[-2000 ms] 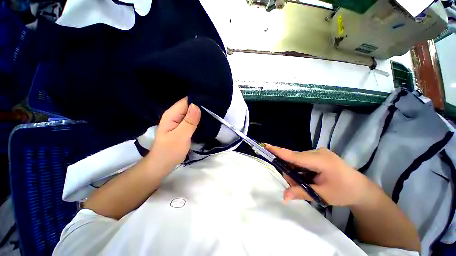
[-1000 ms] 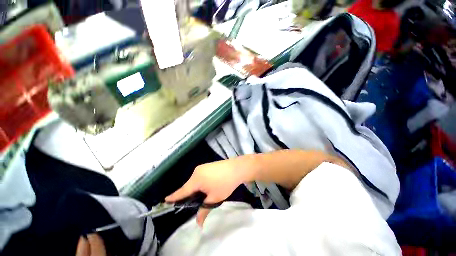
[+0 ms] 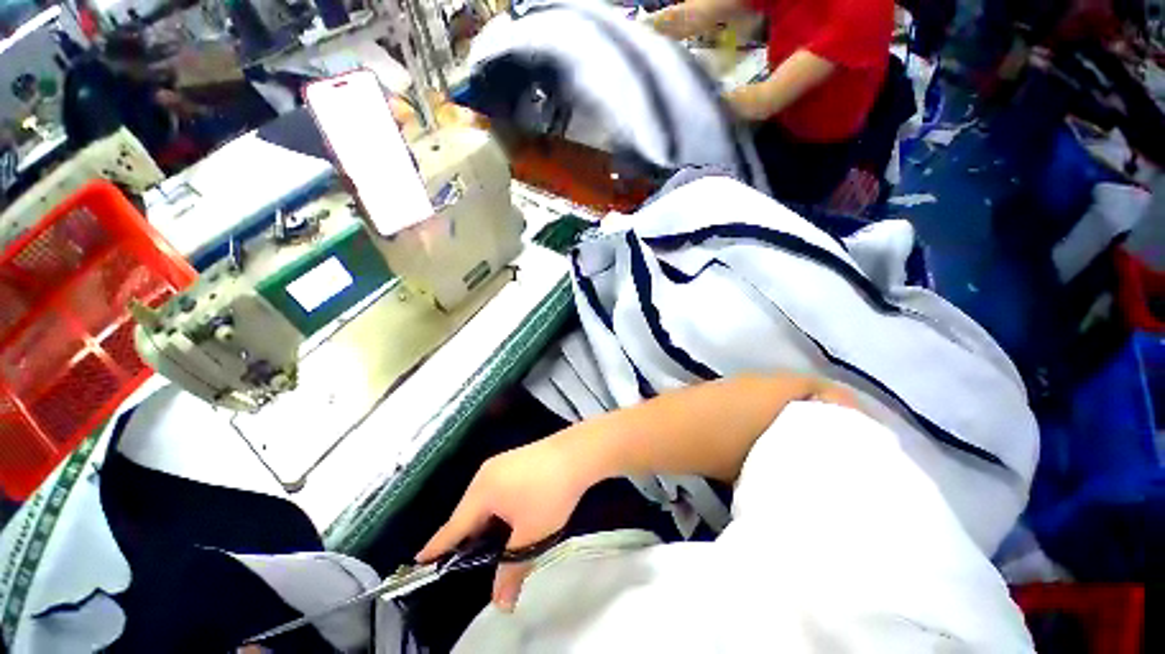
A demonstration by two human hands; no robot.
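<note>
My right hand (image 3: 524, 505) is shut on the black handles of the shears (image 3: 409, 581). Their silver blades point left and down over the garment. The navy garment (image 3: 205, 537) with light-grey parts lies at the lower left, over the table edge and down to the frame's bottom. Only a sliver of my left hand (image 3: 252, 649) shows at the bottom edge, by the blade tips. The rest of it is cut off, so its grip is hidden.
A cream sewing machine (image 3: 454, 243) stands on the white table; an upright phone-like thing (image 3: 371, 153) is against it. Red basket (image 3: 77, 319) at left. Grey, black-striped cloth (image 3: 818, 332) heaped right. A person in red (image 3: 830, 64) handles striped cloth beyond. Blue crate (image 3: 1143, 409) far right.
The view has swung right and up, bringing the machine and the person in red into sight. My left hand has slipped almost out of the bottom edge. My right hand still holds the shears.
</note>
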